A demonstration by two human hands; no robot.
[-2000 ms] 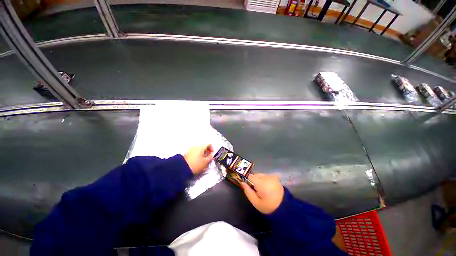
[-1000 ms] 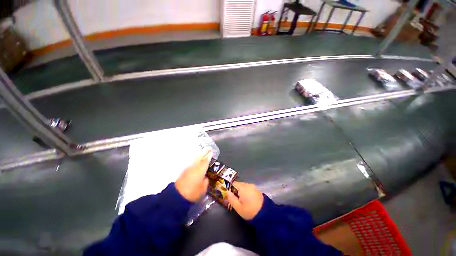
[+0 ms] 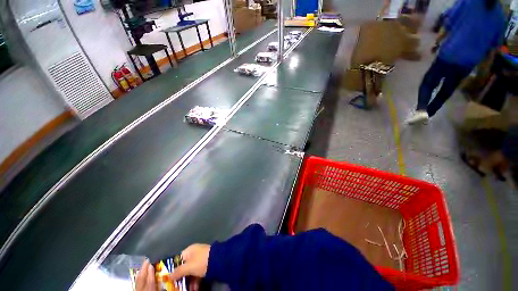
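A product box [image 3: 167, 271] with yellow, orange and black print is at the bottom left, held between both hands. My right hand [image 3: 196, 262] grips its right side. My left hand [image 3: 146, 277] is at its left side, with only the fingers showing and the rest cut off by the bottom edge. Clear glossy film of a poly bag [image 3: 122, 265] lies beside the left fingers, on or near the white stack of bags [image 3: 94, 279]. I cannot tell if the box is inside a bag.
A bagged box [image 3: 203, 116] lies on the conveyor belt [image 3: 153, 136] by the guide rail [image 3: 176, 170]. Several more bagged boxes [image 3: 250, 69] lie farther along. A red crate [image 3: 448, 238] with a brown bottom and thin strips stands right of the worktable [image 3: 227, 176]. A person [image 3: 463, 48] stands in the aisle.
The view has swung right, bringing the crate and a person into view. The hands and box now sit at the bottom left. The left hand is now mostly cut off.
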